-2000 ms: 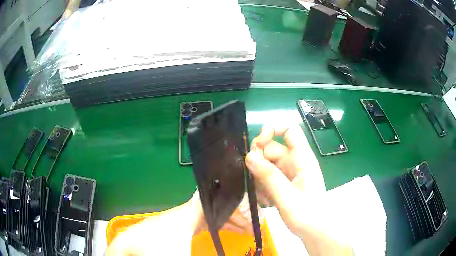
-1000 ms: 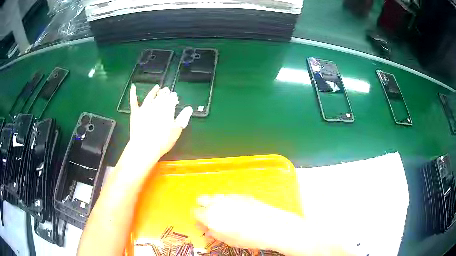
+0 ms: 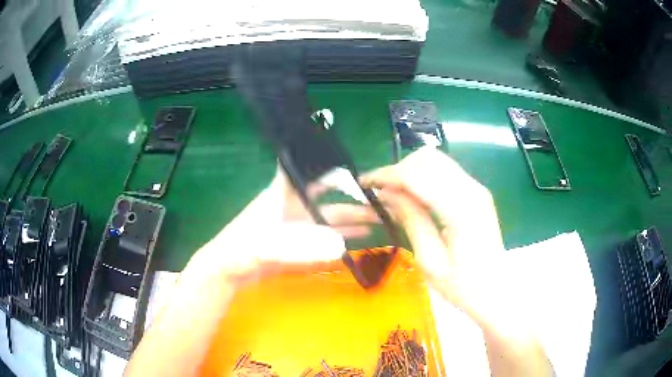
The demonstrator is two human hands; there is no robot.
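Observation:
A black phone middle frame [image 3: 302,140] is held tilted above the orange tray, blurred by motion. My left hand [image 3: 280,228] grips it from the left, with fingers showing through its open window. My right hand [image 3: 435,206] is at its right long edge, fingertips touching or very close to the rim. Whether a side key is between those fingertips cannot be told. The orange tray [image 3: 331,309] lies below both hands, with loose thin side keys [image 3: 401,357] in heaps at its near side.
More frames lie on the green surface [image 3: 221,158], one at the left [image 3: 161,151] and others at the right [image 3: 540,149]. Left-hand frame stacks [image 3: 44,258], a right-hand frame stack [image 3: 645,283], a white sheet [image 3: 549,294] and stacked trays [image 3: 354,62] surround the area.
My left hand has lifted a frame from the green surface to above the tray. My right hand has risen from the tray to the frame's right edge.

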